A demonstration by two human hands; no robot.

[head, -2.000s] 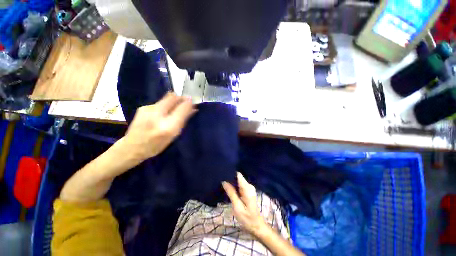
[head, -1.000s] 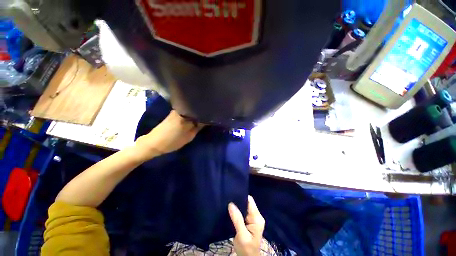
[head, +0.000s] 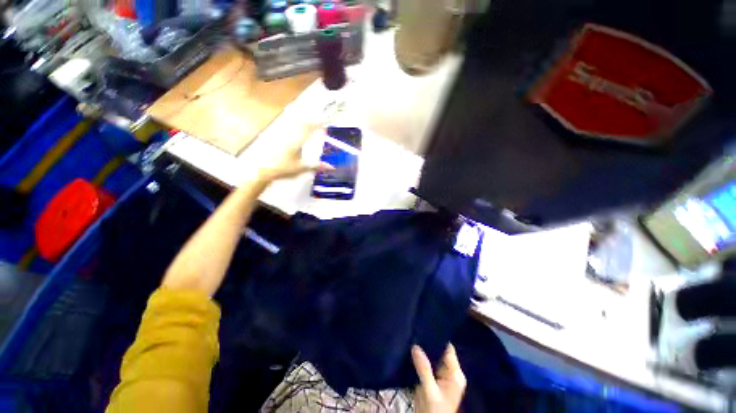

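Note:
A mobile phone lies on the white machine table, left of the machine. My left hand is stretched out at the phone's left side, a finger over its screen; it is blurred. The dark navy garment piece runs from the needle area down over the table edge to my lap. The sewing machine head with a red badge hides the needle. My right hand is at the garment's lower right edge, thumb and a finger apart; whether it pinches the cloth is unclear.
A brown board and a grey basket with thread cones are at the back left. The control panel and dark thread cones are at the right. A blue crate and red stool are at the left.
My left hand has left the cloth by the needle and moved left to the phone. The view has swung left, bringing the phone in. My right hand stays at the cloth's lower edge.

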